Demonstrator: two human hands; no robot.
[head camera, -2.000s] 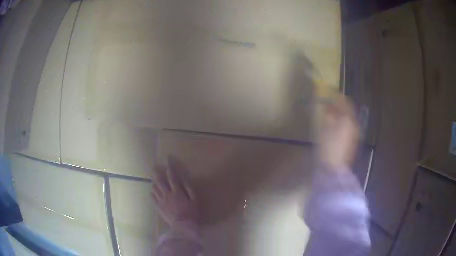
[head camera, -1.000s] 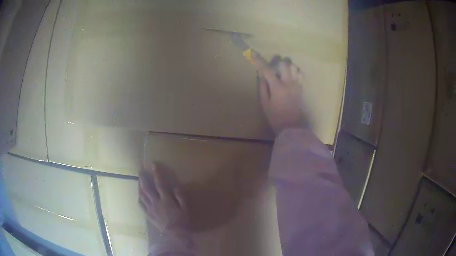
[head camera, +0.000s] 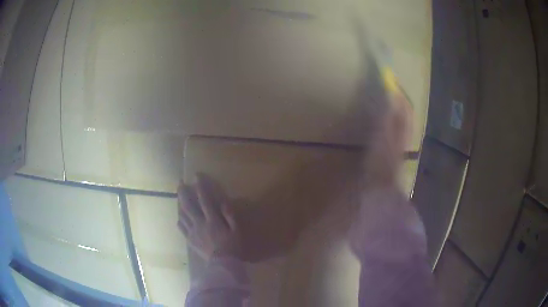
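Observation:
A large brown carton (head camera: 222, 78) fills the upper middle, with a short dark line across its top. A nearer carton (head camera: 264, 204) lies below it, meeting it at a dark seam. My right hand (head camera: 393, 132) is blurred and holds a yellow box cutter (head camera: 390, 79) above the right part of the far carton. Whether its blade touches the cardboard cannot be told. My left hand (head camera: 207, 219) rests flat with fingers spread on the left edge of the nearer carton and holds nothing.
More cartons lie close on the left (head camera: 69, 222), with narrow gaps between them. Cartons on the right (head camera: 499, 138) stand beyond a seam; one bears a small white label (head camera: 457, 114). A blue strip shows at the far left edge.
My right hand with the box cutter has moved right, away from the dark line on the far carton. My left hand stays on the nearer carton. The view has shifted slightly.

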